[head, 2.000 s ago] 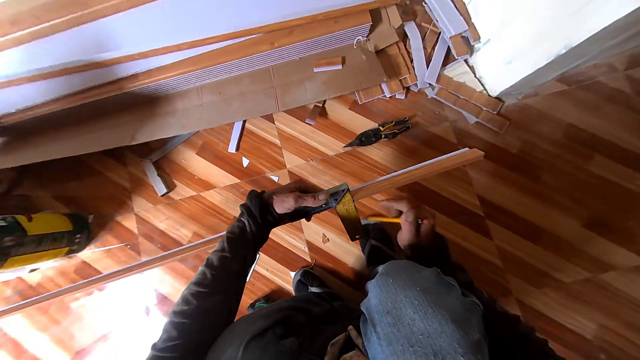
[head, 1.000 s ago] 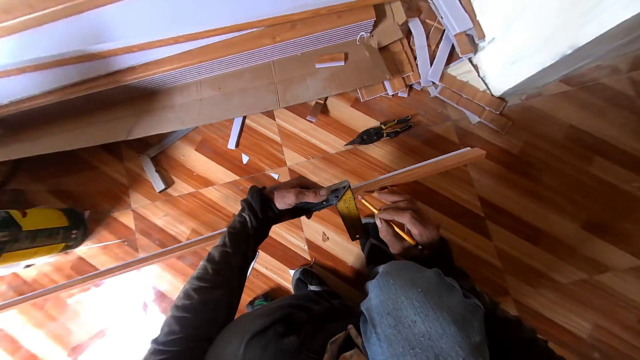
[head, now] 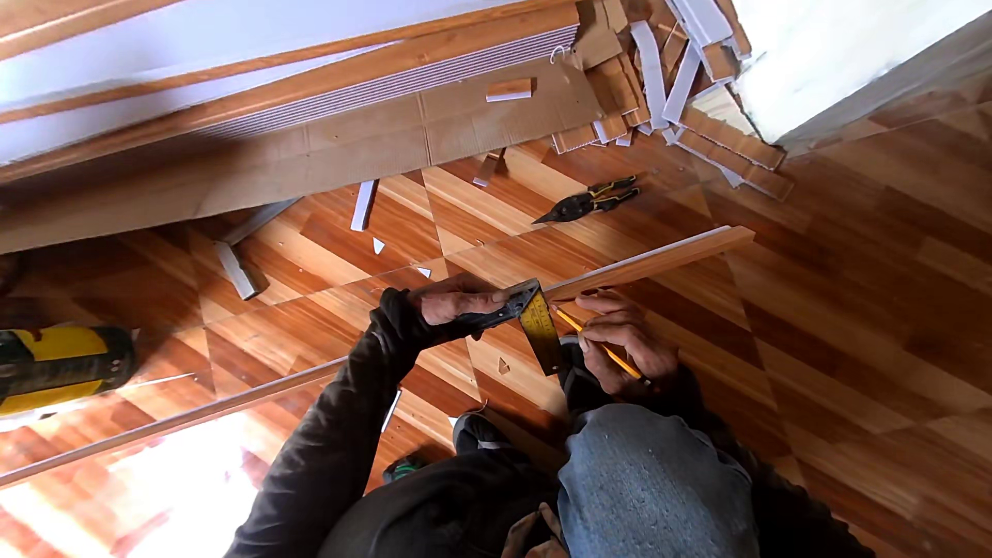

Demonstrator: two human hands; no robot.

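Observation:
A long wood-look trim strip (head: 651, 260) with a white edge runs diagonally across the view, partly hidden by my left arm. My left hand (head: 459, 304) grips the dark handle of a try square (head: 540, 329) against the strip, its yellow blade pointing down toward my feet. Just right of the blade, my right hand (head: 629, 341) holds a yellow pencil (head: 601, 347), with the tip close to the blade and the strip's lower edge. Black-and-yellow snips (head: 585, 203) lie on the floor beyond the strip.
Stacked panels (head: 310, 89) and a cardboard sheet (head: 356, 147) lie along the far side. Offcuts (head: 674, 85) are heaped by a white wall corner (head: 837, 62). A metal angle piece (head: 236, 270) and small scraps lie on the floor. A green-and-yellow tool (head: 66, 360) is at the left edge.
My right hand has brought the pencil from a nearly level position to a steep slant, its tip now beside the strip. My left hand and the square have stayed in place.

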